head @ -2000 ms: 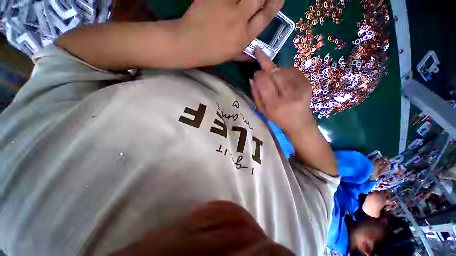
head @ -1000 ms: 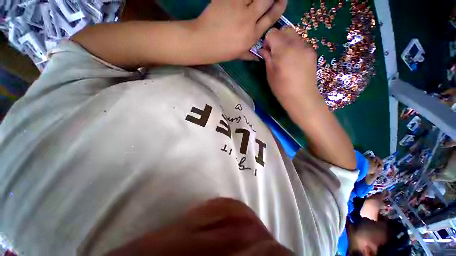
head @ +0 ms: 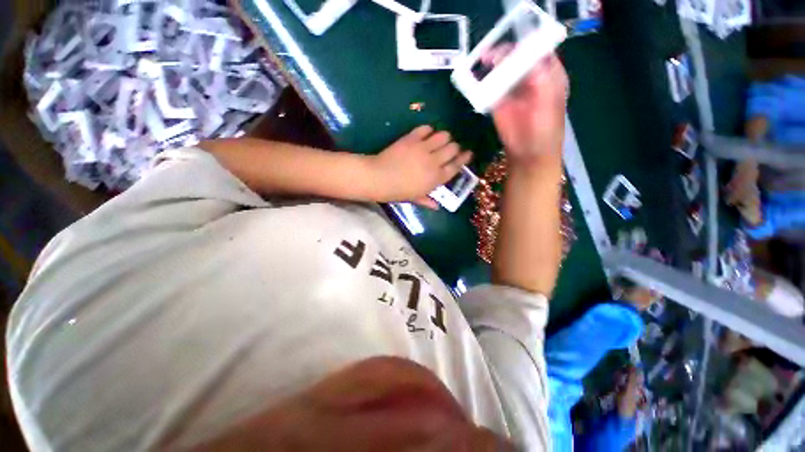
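Note:
My left hand (head: 424, 168) is palm down on the green bench, its fingers over the edge of a small white housing (head: 458, 189), partly hiding it. My right hand (head: 537, 101) is raised above the bench and holds another white rectangular housing (head: 531, 55), blurred and larger in view. A pile of copper-coloured pieces (head: 487, 221) lies on the bench, partly hidden by my right forearm. A small copper-coloured bit (head: 417, 106) lies apart from it.
White housings (head: 406, 42) lie at the top of the bench. A heaped container of housings (head: 150, 84) stands at upper left. A pale rail (head: 587, 190) runs beyond the pile. People in blue (head: 587, 340) are at the right and lower right. A blurred brown shape fills the bottom.
My hands have moved apart from working together on one housing. My right hand has gone up and away with a housing in it. The view has shifted, showing more bench and container.

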